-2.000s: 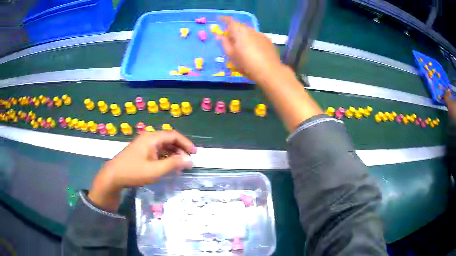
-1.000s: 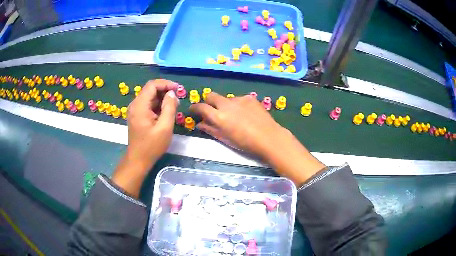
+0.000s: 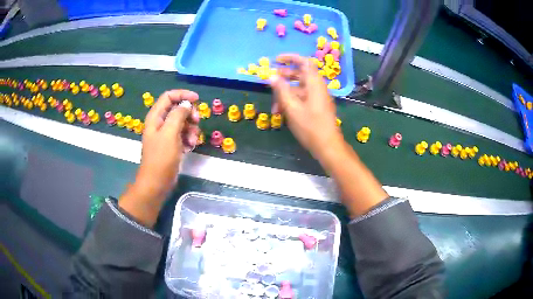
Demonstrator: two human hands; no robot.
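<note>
My left hand is over the belt, thumb and fingers pinched on a small whitish disc. My right hand is over the near edge of the blue parts tray, fingers apart, with nothing clearly seen in it. Yellow figures and pink figures stand upright in two rows on the green belt. Some are hidden behind my hands. Loose yellow and pink figures lie in the tray, mostly at its right. The clear plastic tub nearest me holds silvery discs and a few pink figures.
Pale guide rails edge the belt lanes. A grey metal post stands right of the tray. Another blue tray with figures is at the far right edge. A large blue crate is at the top left.
My right hand has moved from the belt figures up to the tray's near edge, and its fingers have spread. My left hand has shifted slightly left. More figures show between the hands.
</note>
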